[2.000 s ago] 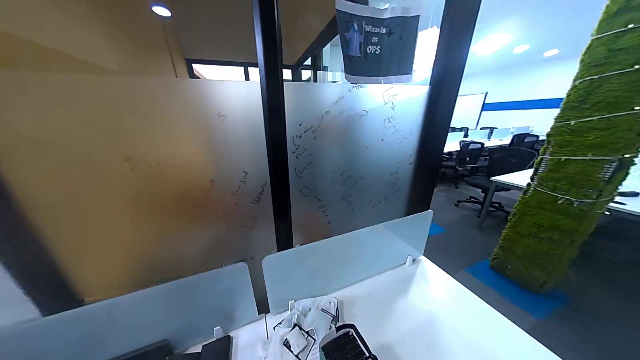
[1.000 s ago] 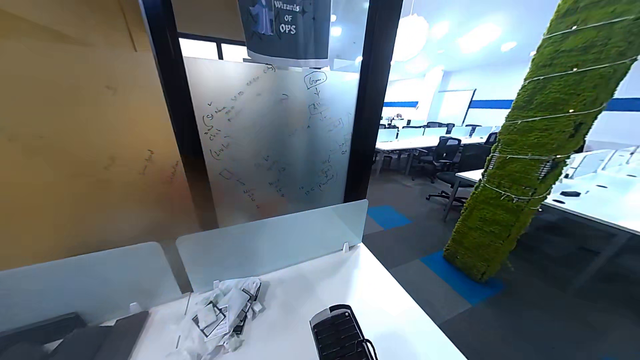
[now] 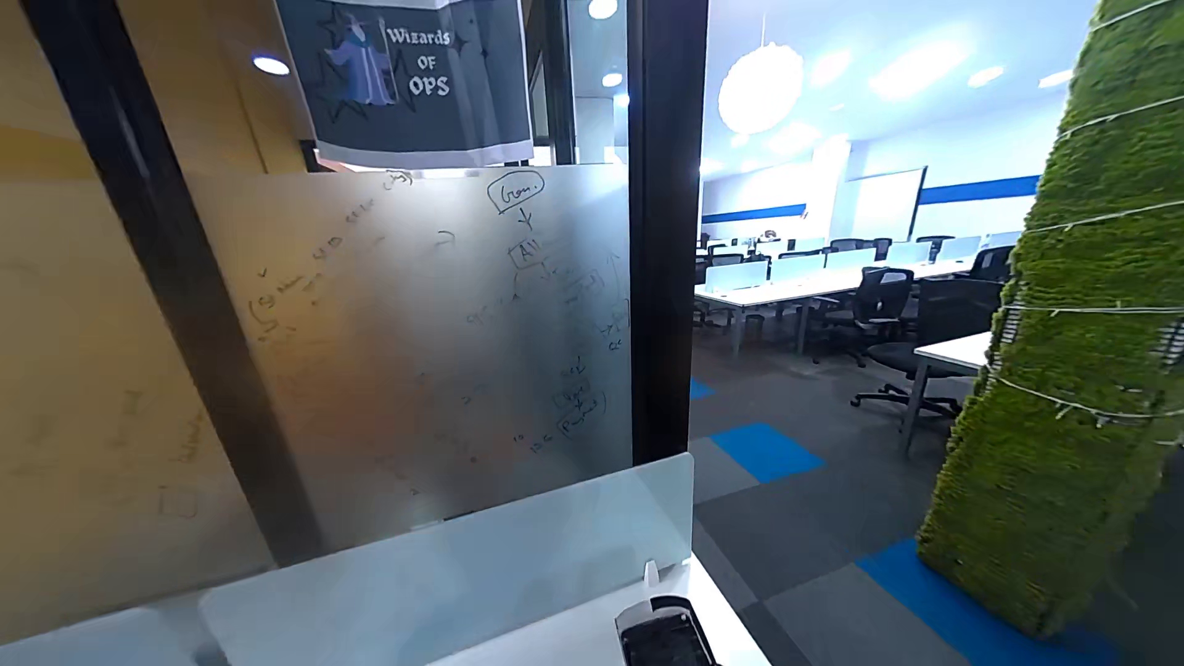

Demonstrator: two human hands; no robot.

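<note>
Neither my left hand nor my right hand shows in the head view. At the bottom edge, a black and grey device or case (image 3: 664,638) lies on the corner of a white desk (image 3: 546,638), cut off by the frame, so its kind cannot be told. Just behind it stands a frosted desk divider (image 3: 481,564), held by a small white clip (image 3: 651,575).
Beyond the desk rises a frosted glass partition (image 3: 388,370) with marker writing, between black posts (image 3: 661,231). A dark banner (image 3: 416,83) hangs above. To the right stands a moss-covered column (image 3: 1064,416). Office chairs (image 3: 883,296) and long desks (image 3: 786,289) lie farther back.
The view has shifted, and the white plastic wrapping seen on the desk in both earlier frames is out of view. The black device now sits at the bottom edge.
</note>
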